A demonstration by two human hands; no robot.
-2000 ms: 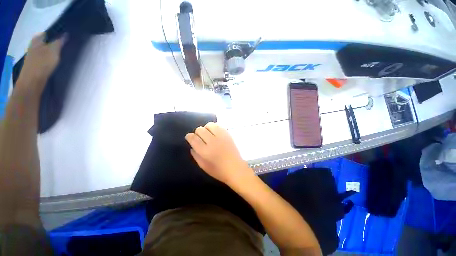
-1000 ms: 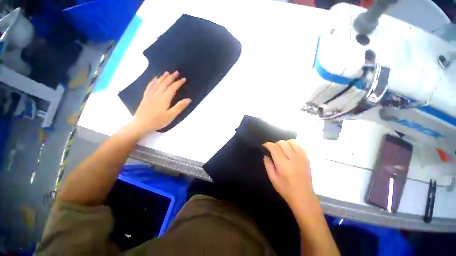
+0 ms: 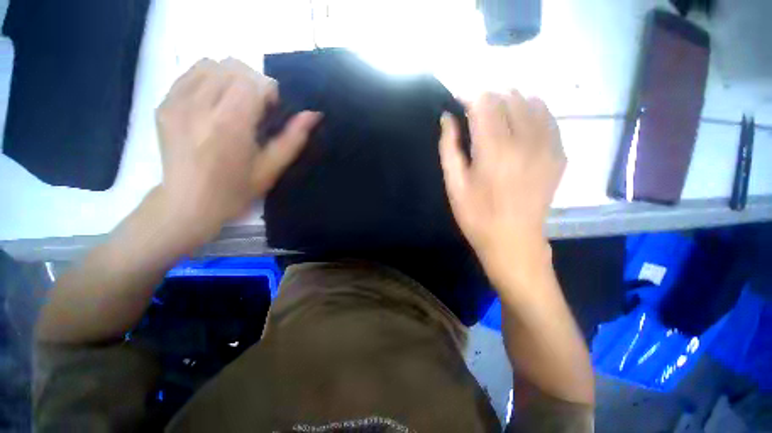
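A black cloth piece (image 3: 364, 178) lies at the front of the white table, its lower part hanging over the edge onto my lap. My left hand (image 3: 224, 135) is at its left edge, thumb on the cloth and fingers curled at the side. My right hand (image 3: 504, 161) is at its right edge, thumb and fingers around the border. Both hands appear to grip the cloth edges. A larger black cut panel (image 3: 72, 93) lies flat at the table's left. Bright glare covers the area just behind the cloth.
A smartphone (image 3: 664, 110) lies on the table at right, with slim black snips (image 3: 742, 165) beside it. A grey-blue machine part (image 3: 510, 19) shows at the top. Blue bins (image 3: 647, 338) with black pieces stand below the table edge at right, another (image 3: 220, 269) at left.
My left hand has left the larger panel and moved right to the cloth in front of me. My right hand has moved to that cloth's right edge. The view has shifted.
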